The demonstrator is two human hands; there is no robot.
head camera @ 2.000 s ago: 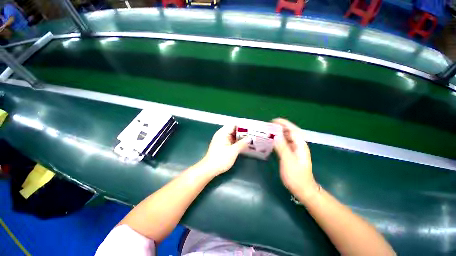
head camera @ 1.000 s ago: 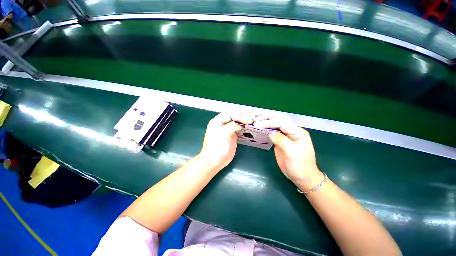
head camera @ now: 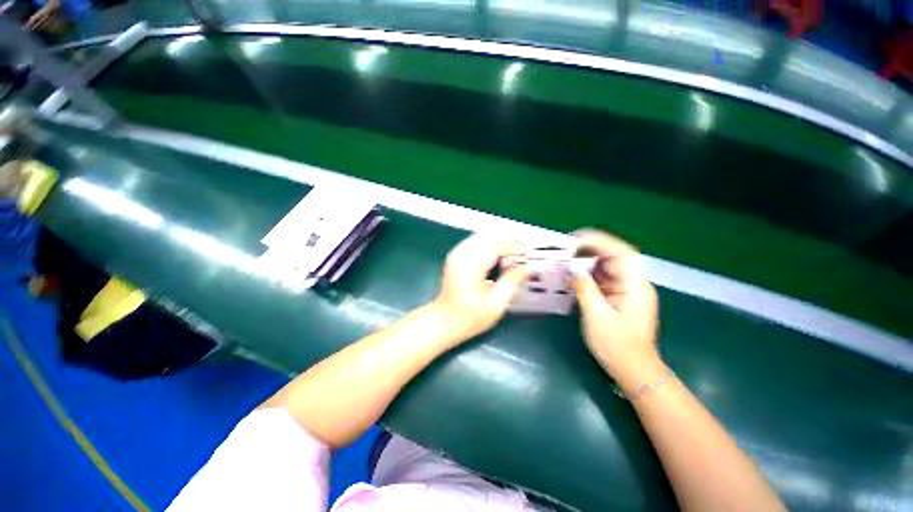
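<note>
A slim hang-tab retail box [head camera: 546, 290] is held between both hands above the green ledge, its white printed face up and its far narrow edge between the fingertips. My left hand [head camera: 483, 280] grips its left side, thumb on the face. My right hand [head camera: 619, 295] pinches its upper right corner. The image is blurred, so the fingertips and the edge detail are unclear. A leaning stack of boxes [head camera: 318, 232] lies on the ledge to the left, with striped dark edges on its right side.
A metal edge rail [head camera: 440, 212] separates the glossy ledge [head camera: 481, 400] from the green conveyor belt [head camera: 420, 130]. A black bag [head camera: 150, 345] with a yellow sheet [head camera: 108, 308] is at lower left. Part of a person [head camera: 12, 180] shows at the left edge. Red stools [head camera: 796, 14] stand beyond the belt.
The view has shifted, so the stack and hands appear further right. The box remains in both hands. My right fingers have changed position at its upper right, and more of its face shows.
</note>
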